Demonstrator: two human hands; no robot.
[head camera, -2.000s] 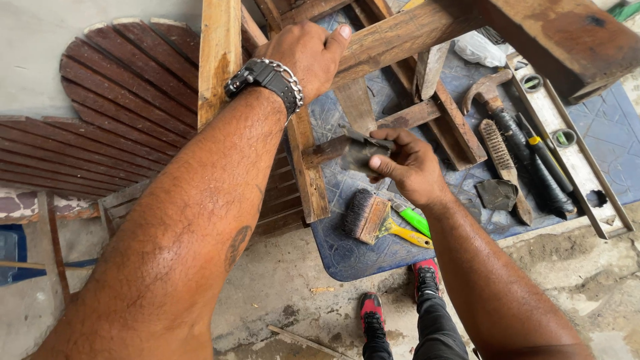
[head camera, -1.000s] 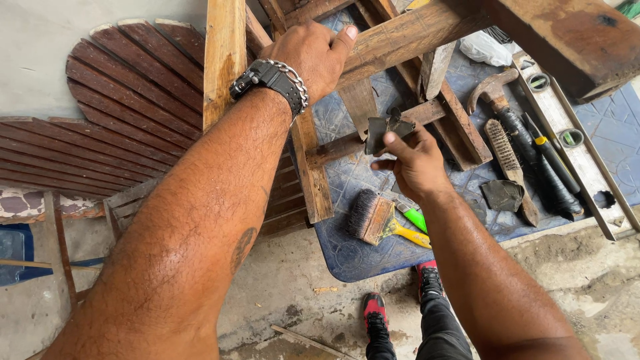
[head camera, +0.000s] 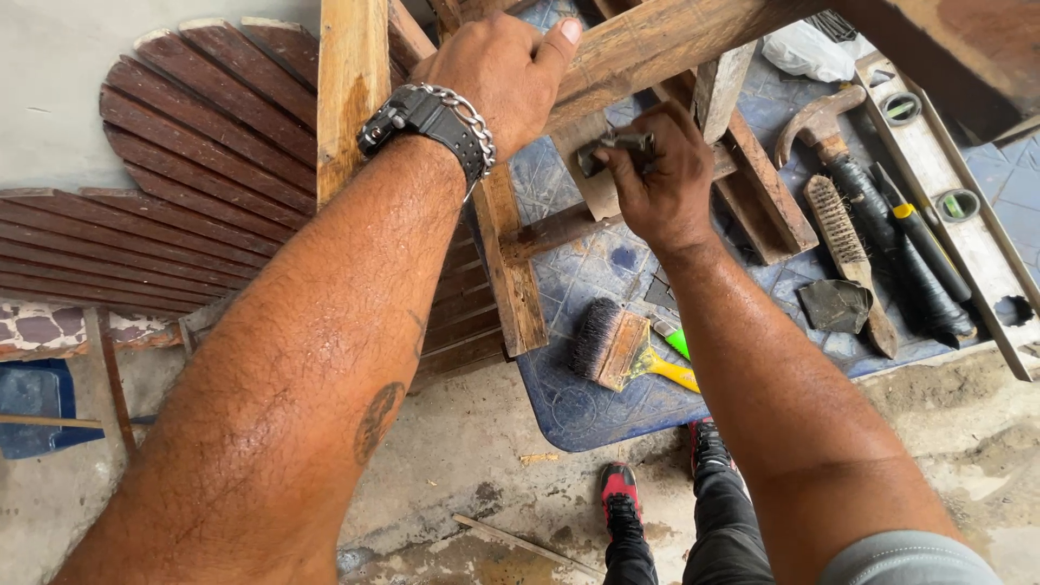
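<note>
My left hand (head camera: 508, 81), with a black watch and a chain bracelet at the wrist, grips the wooden frame (head camera: 650, 49) where an upright meets a rail; its fingers are partly hidden behind the wood. My right hand (head camera: 666, 175) holds a folded piece of dark sandpaper (head camera: 615, 153) between thumb and fingers, beside a flat pale slat (head camera: 587, 162) of the frame. Below that hand a wide paintbrush (head camera: 621, 345) with a yellow handle lies on the blue plastic table (head camera: 569, 418), next to a green-handled tool (head camera: 674, 337).
Right on the table lie a claw hammer (head camera: 853, 179), a wire brush (head camera: 841, 231), a yellow-and-black handled tool (head camera: 926, 244), a metal spirit level (head camera: 955, 203), a sandpaper scrap (head camera: 835, 305) and a plastic bag (head camera: 804, 50). Dark slatted wood (head camera: 203, 146) stands left. A blue container (head camera: 36, 406) sits lower left.
My right hand has moved up from the lower crossbar to the pale slat, with the sandpaper still in it. My left hand has kept its hold on the frame.
</note>
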